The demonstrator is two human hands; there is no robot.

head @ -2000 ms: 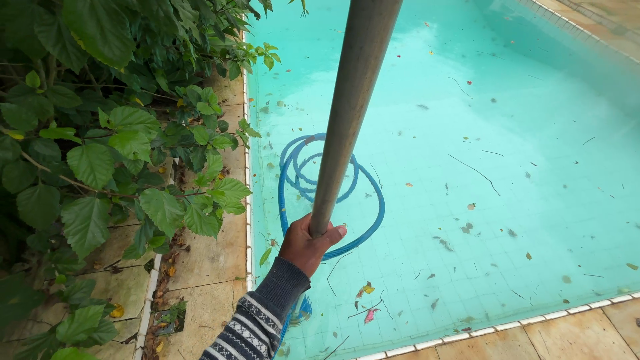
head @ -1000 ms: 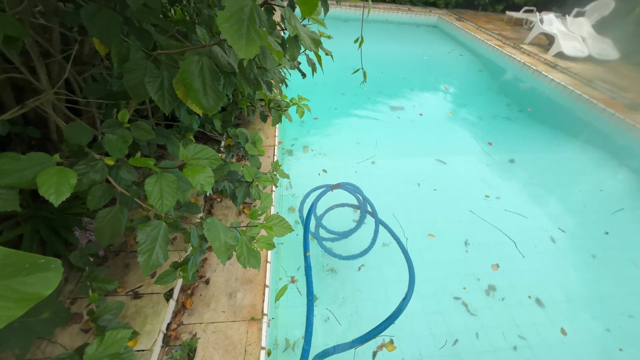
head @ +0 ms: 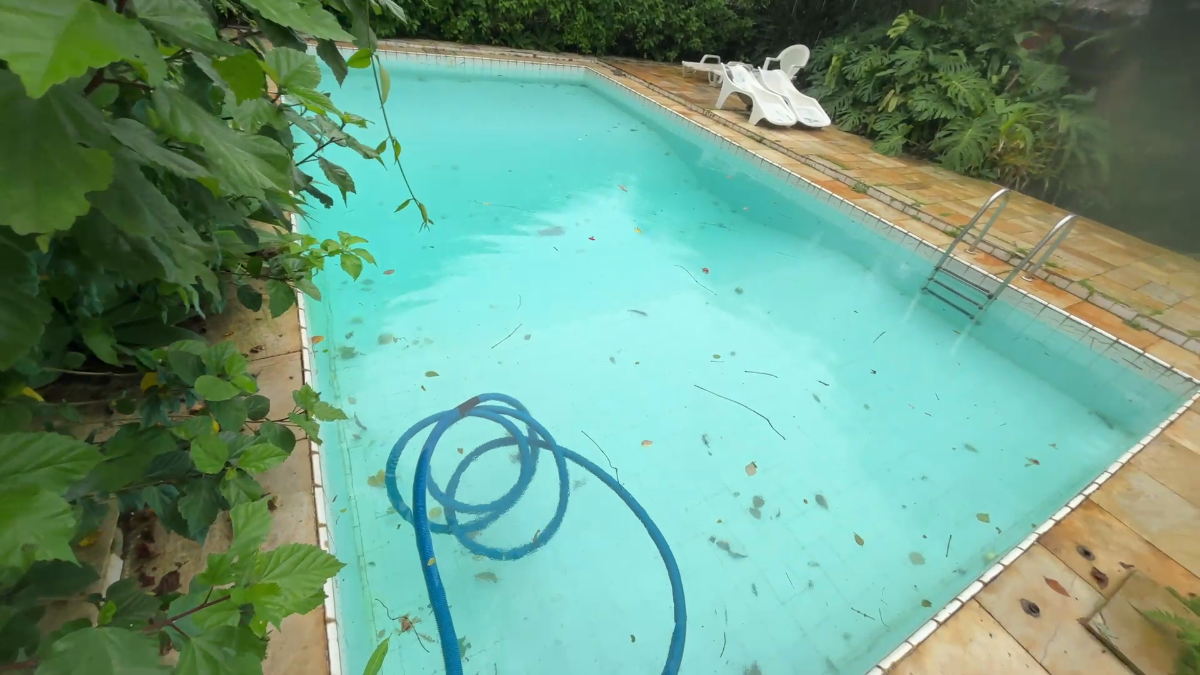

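Neither my left hand nor my right hand shows in the head view now. A blue pool hose [head: 670, 562] lies in loose coils in the water near the pool's left side, and both of its runs leave the view at the bottom edge. Leaves and twigs are scattered through the turquoise pool water [head: 581, 328]. The metal pole seen earlier is out of view.
Leafy bushes [head: 141, 216] overhang the stone edge [head: 291, 487] on the left. A metal pool ladder [head: 994, 258] stands at the right side. White loungers [head: 769, 94] sit on the far deck. Stone paving [head: 1059, 586] borders the near right corner.
The view has tilted up and taken in more of the pool. The hand gripping the metal pole, seen two seconds ago, has left the view along with the pole.
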